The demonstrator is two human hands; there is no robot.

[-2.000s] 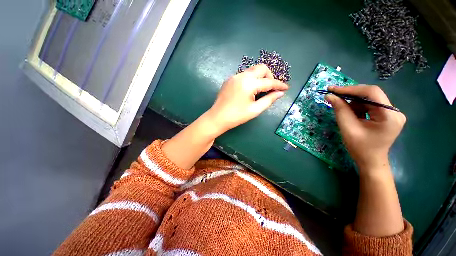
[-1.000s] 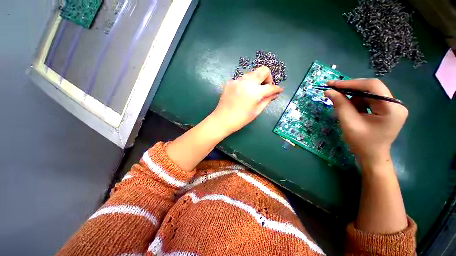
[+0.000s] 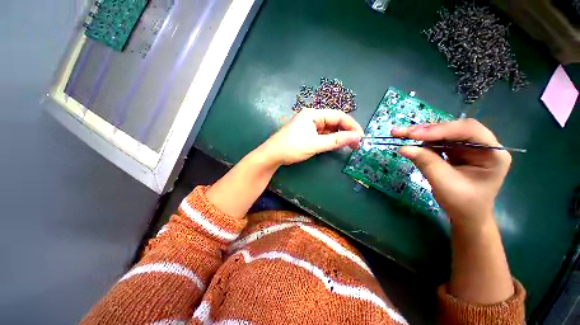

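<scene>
The green circuit board (image 3: 397,165), dense with silver and dark parts, lies flat on the dark green bench top, partly under my right hand. My right hand (image 3: 455,159) holds dark thin tweezers (image 3: 470,146) over it, tips pointing left and slightly apart. My left hand (image 3: 321,135) is at the board's left edge, thumb and forefinger pinched at the tweezer tips. A component between those fingers is too small to make out. A small pile of components (image 3: 327,95) lies just beyond my left hand.
A larger dark grey pile of components (image 3: 474,51) lies at the upper right. A pink card (image 3: 560,95) is at the far right. A pale metal frame (image 3: 166,149) stands at left with another green board (image 3: 116,22) in it. A shiny clear item (image 3: 378,5) is at the top edge.
My left hand has moved from the small pile to the board's left edge. The tweezers have moved left and down from over the board, and their tips now meet my left fingertips.
</scene>
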